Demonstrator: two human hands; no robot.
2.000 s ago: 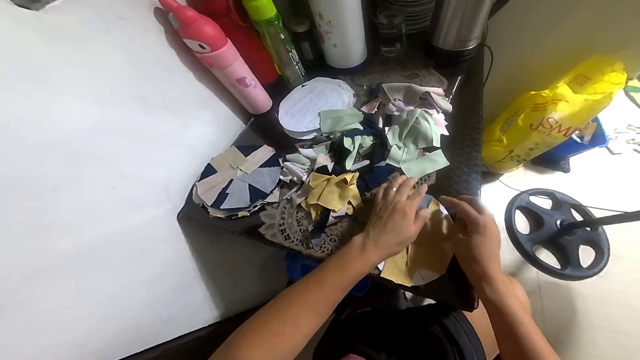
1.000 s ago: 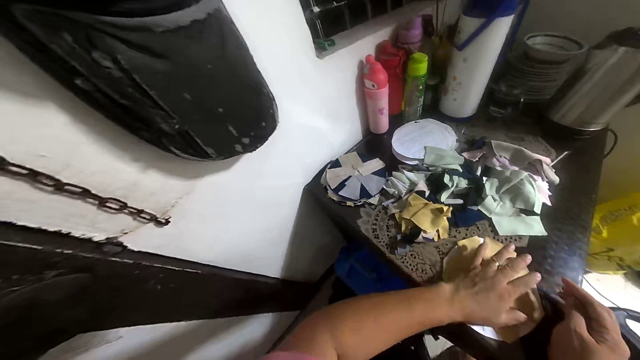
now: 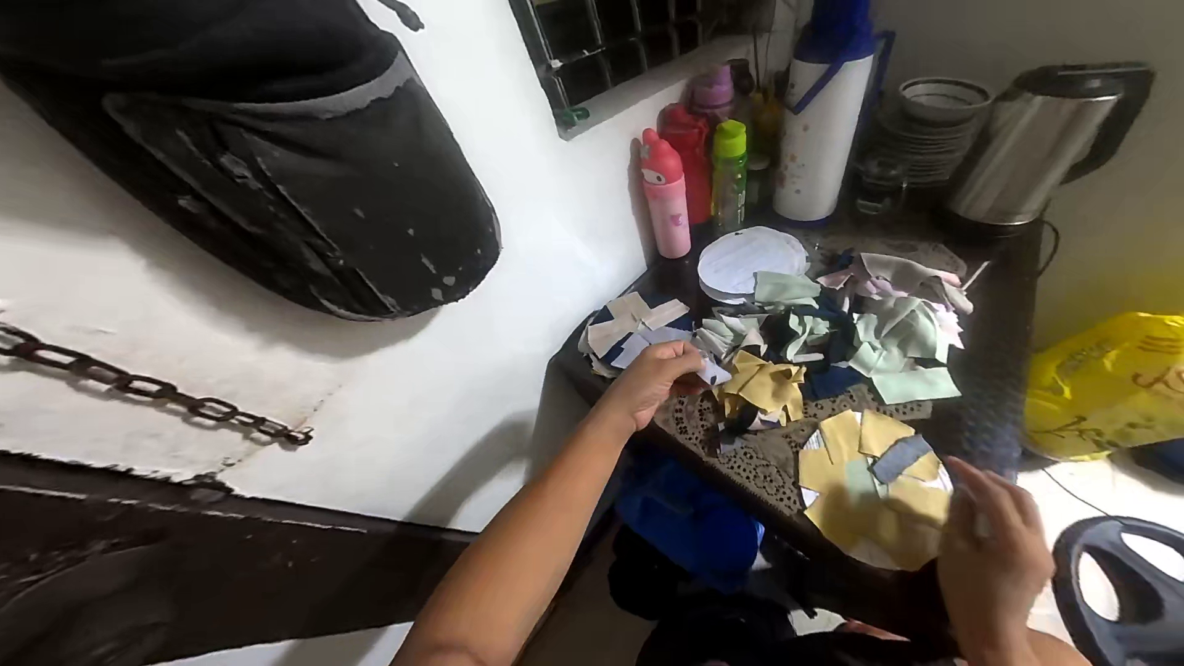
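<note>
A paper disc covered with yellow fabric pieces (image 3: 842,504) lies at the table's near edge, with one grey-blue scrap (image 3: 900,459) on it. My right hand (image 3: 994,546) is at its right rim; whether the fingers grip it is unclear. My left hand (image 3: 659,379) pinches a small pale scrap (image 3: 712,372) above the left side of the table. Behind that hand sits a stack of round patchwork pieces in navy and beige (image 3: 622,328). Yellow scraps (image 3: 763,387), pale green scraps (image 3: 902,342) and pinkish scraps (image 3: 906,277) form loose piles. White paper circles (image 3: 751,261) lie behind them.
Bottles (image 3: 668,199), a white thermos flask (image 3: 814,139), stacked plates (image 3: 925,139) and a steel electric kettle (image 3: 1036,153) stand along the back. A lace cloth (image 3: 763,472) covers part of the table. A yellow plastic bag (image 3: 1110,384) is at the right; a black bag (image 3: 314,185) hangs left.
My left hand has moved from the yellow-covered disc to the left, near the patchwork stack, and now holds a pale scrap. The disc is uncovered to view. The view has swung left since the oldest frame.
</note>
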